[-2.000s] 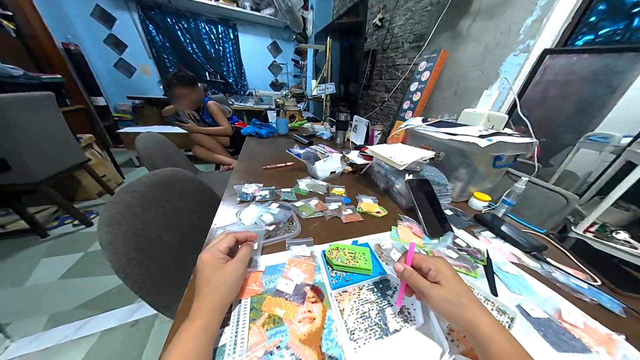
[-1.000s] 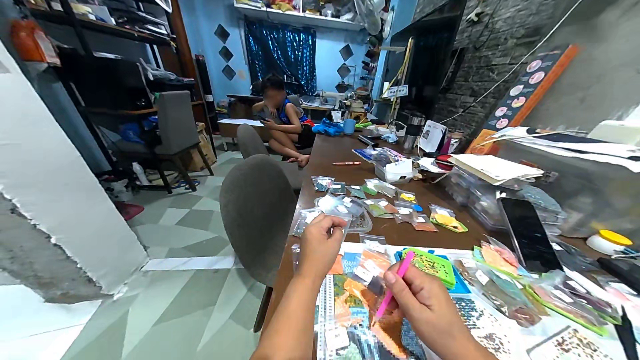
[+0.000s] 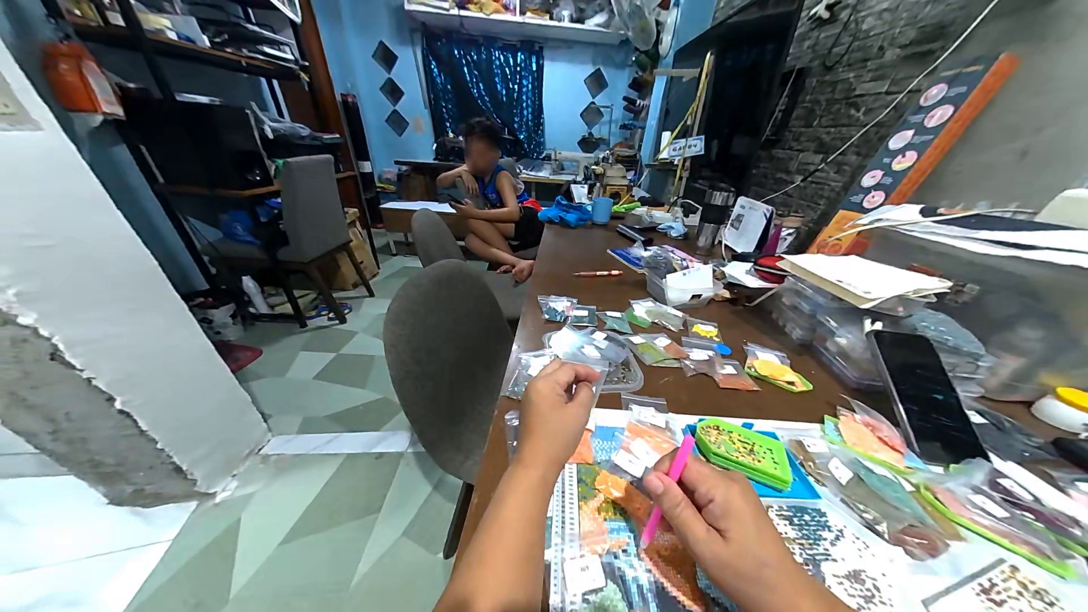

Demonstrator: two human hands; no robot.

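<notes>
My left hand (image 3: 557,412) pinches a small clear plastic bag (image 3: 600,374) between thumb and fingers, above the table's near left edge. In my right hand (image 3: 722,518) is a pink pen-like tool (image 3: 669,490), held slanting over a partly beaded picture (image 3: 608,527). Small bags of orange beads (image 3: 643,444) lie on that picture between the hands. A green tray of beads (image 3: 744,452) rests on a blue one (image 3: 803,484) just beyond my right hand. To its right, loose dark and pale beads (image 3: 829,544) are spread on a white surface.
Bead bags (image 3: 654,348) and a clear plastic tray (image 3: 629,376) lie on the brown table (image 3: 578,255). A phone (image 3: 925,395) leans against plastic boxes at right. A grey chair (image 3: 446,365) stands by the left edge. Farther off, a person (image 3: 501,200) sits on a chair.
The view has swung left. Both hands stay over the beaded picture; the right hand with the pink tool has come over from beside the loose beads, nearer the left hand.
</notes>
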